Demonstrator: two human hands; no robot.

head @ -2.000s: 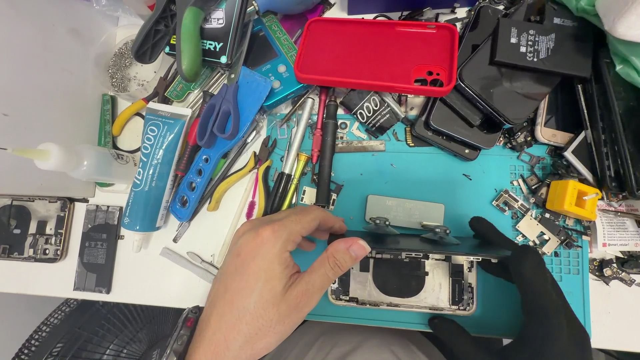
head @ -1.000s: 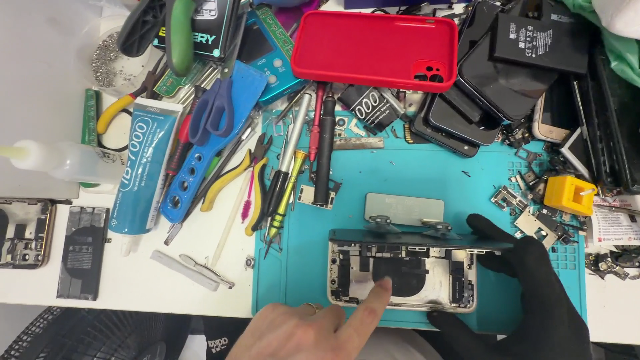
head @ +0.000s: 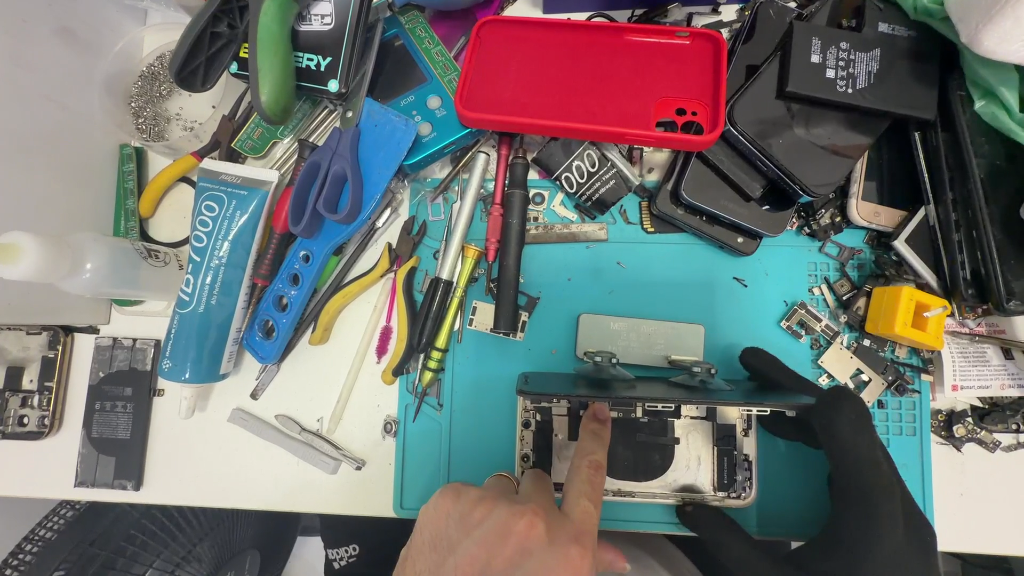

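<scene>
An opened smartphone housing (head: 640,456) lies on the teal silicone mat, its inside exposed. Along its far edge the phone's screen panel (head: 560,386) stands raised, with a metal holder with two suction cups (head: 640,340) behind it. My left hand (head: 520,512), bare with a ring, points its index finger down at the inner top edge of the housing, near the panel; it holds nothing. My right hand (head: 856,472), in a black glove, grips the phone at its right end, fingers behind the panel and thumb at the housing's near edge.
Pliers (head: 352,304), blue scissors (head: 328,184), screwdrivers (head: 512,240) and a glue tube (head: 220,272) crowd the left. A red phone case (head: 592,80) lies beyond the mat, with stacked phones (head: 800,120) beside it. Loose parts and a yellow block (head: 904,316) are at right; a phone battery (head: 118,412) lies far left.
My left hand has gone from the panel's left end to the housing's interior, and its index finger has then moved up from the black central area to the inner top edge. My right hand keeps its hold.
</scene>
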